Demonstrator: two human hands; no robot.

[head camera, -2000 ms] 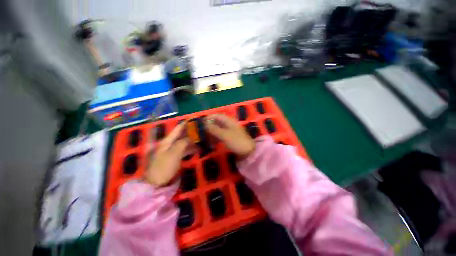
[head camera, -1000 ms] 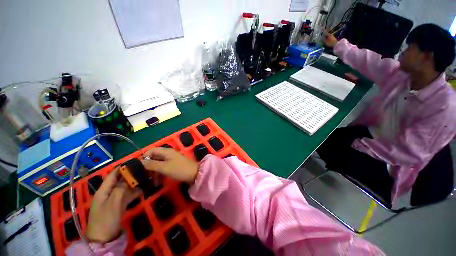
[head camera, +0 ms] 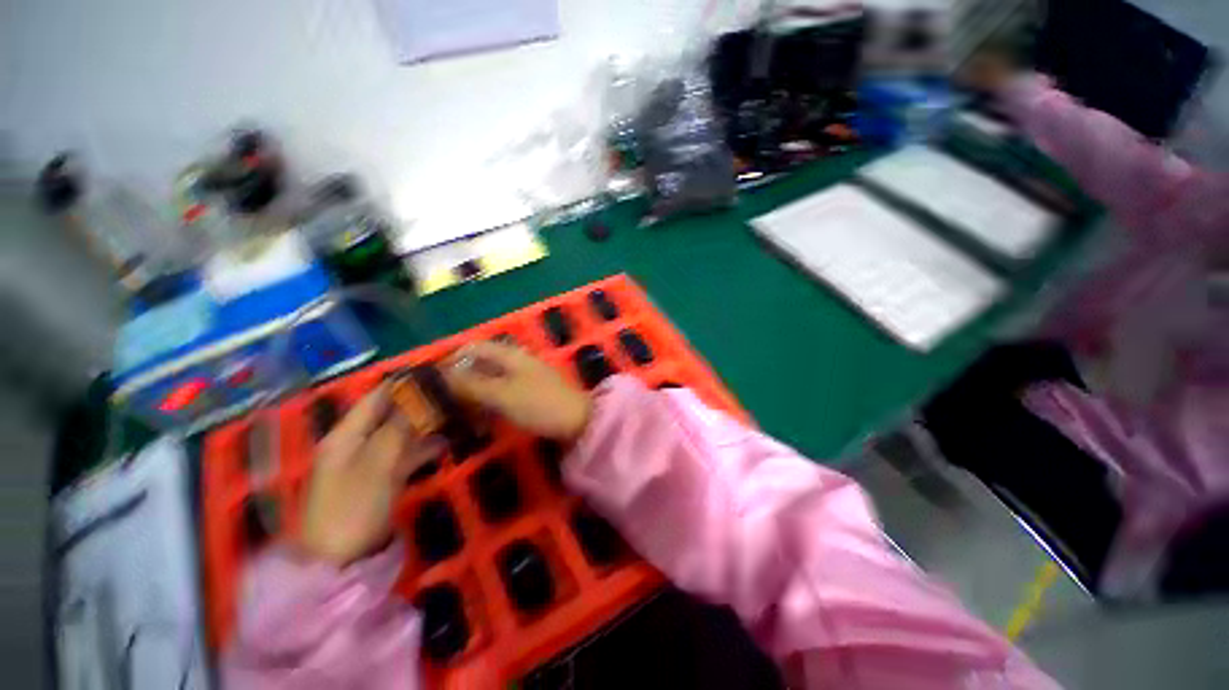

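Observation:
My left hand (head camera: 353,475) holds an orange block (head camera: 417,403) with a black part (head camera: 445,394) beside it, over the upper middle of the red compartment tray (head camera: 647,573). My right hand (head camera: 523,387) holds the same black part from the right side. Small black watch units, such as one near the front (head camera: 528,574), sit in the tray's pockets. The view is blurred, so finger contact and the clear air hose cannot be made out well.
A blue control box (head camera: 236,353) stands behind the tray's left. A clipboard with a sheet (head camera: 128,566) lies at left. Yellow paper (head camera: 481,260), plastic bags (head camera: 685,146) and white sheets (head camera: 883,263) are behind and right. A person in pink (head camera: 1146,256) sits at far right.
The head view has turned left, so the tray and hands appear further right and the other person is partly cut off. Both hands still hold the orange and black parts.

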